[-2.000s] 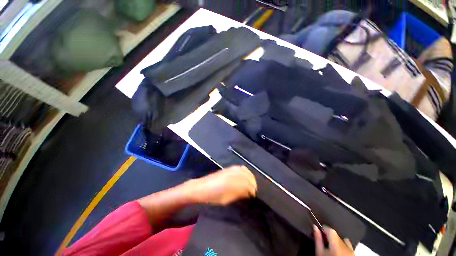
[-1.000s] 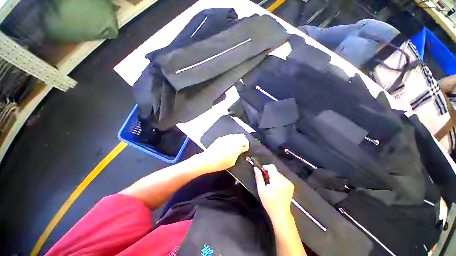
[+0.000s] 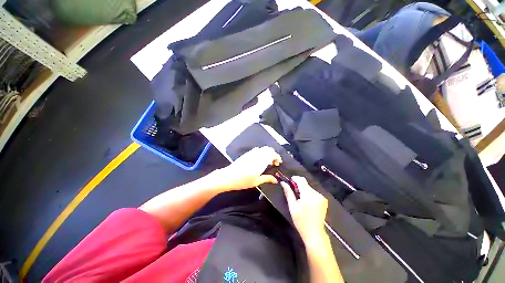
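Note:
A dark zippered panel point(image 3: 354, 232) lies lengthwise near the table's front edge, with a silvery zipper line point(image 3: 341, 240) along it. My left hand point(image 3: 256, 167) is on the panel near the zipper's upper-left end, its fingers pinching the cloth there. My right hand point(image 3: 306, 203) is shut on small dark-reddish thread snips point(image 3: 292, 187), held beside my left fingertips. The snips' tips and any thread ends are too small to tell. Part of the zipper is hidden under my right hand.
Layered zippered panels point(image 3: 243, 50) lie at the table's left end. A messy pile of dark panels point(image 3: 376, 138) spreads across the middle and right. A blue basket point(image 3: 160, 153) with dark contents is below the left edge. A bag and denim-blue cloth lie beyond the far edge.
My right hand has come up the panel from the lower right to my left hand, bringing the snips. My left hand has moved onto the panel. The view has shifted.

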